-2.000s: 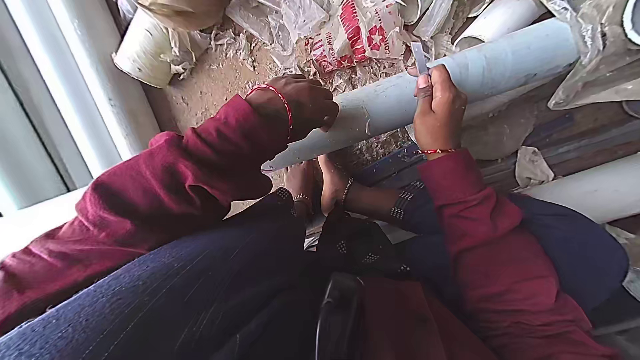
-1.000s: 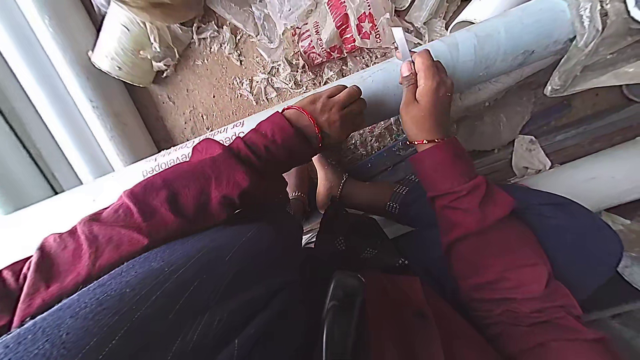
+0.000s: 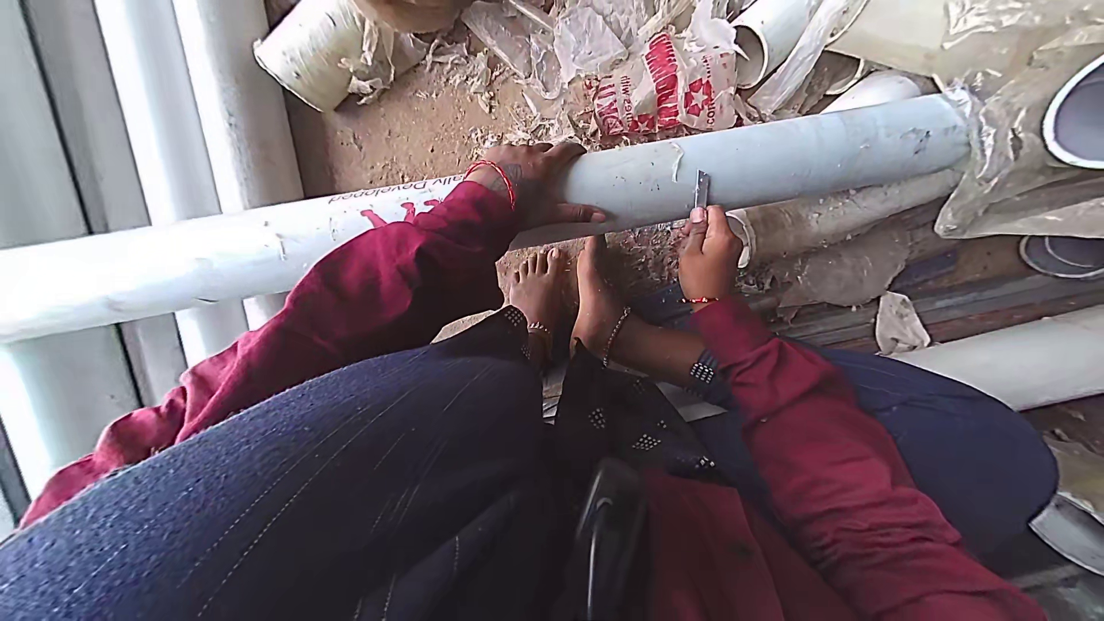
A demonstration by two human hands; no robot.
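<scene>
A long pale plastic pipe (image 3: 776, 159) lies across the view in front of my feet, with printing on its white left part. My left hand (image 3: 542, 181) rests over the pipe, fingers and thumb around its upper side. My right hand (image 3: 709, 254) is at the pipe's near side, closed on a small flat metal blade (image 3: 701, 190). The blade stands out past the thumb and overlaps the pipe; whether its edge touches the surface cannot be told. A thin curled shaving (image 3: 677, 161) clings to the pipe just left of the blade.
Thick pale pipes (image 3: 233, 112) run along the left. Beyond the work pipe lie a short pipe piece (image 3: 315, 53), shavings and a printed plastic bag (image 3: 664, 90). Clear plastic wrap (image 3: 992, 185) hangs by the pipe's right end. Another pipe (image 3: 1026, 358) lies at the right.
My left hand first slid right along the pipe, and now lies flatter on it. The blade in my right hand has moved from the pipe's far edge toward its near side.
</scene>
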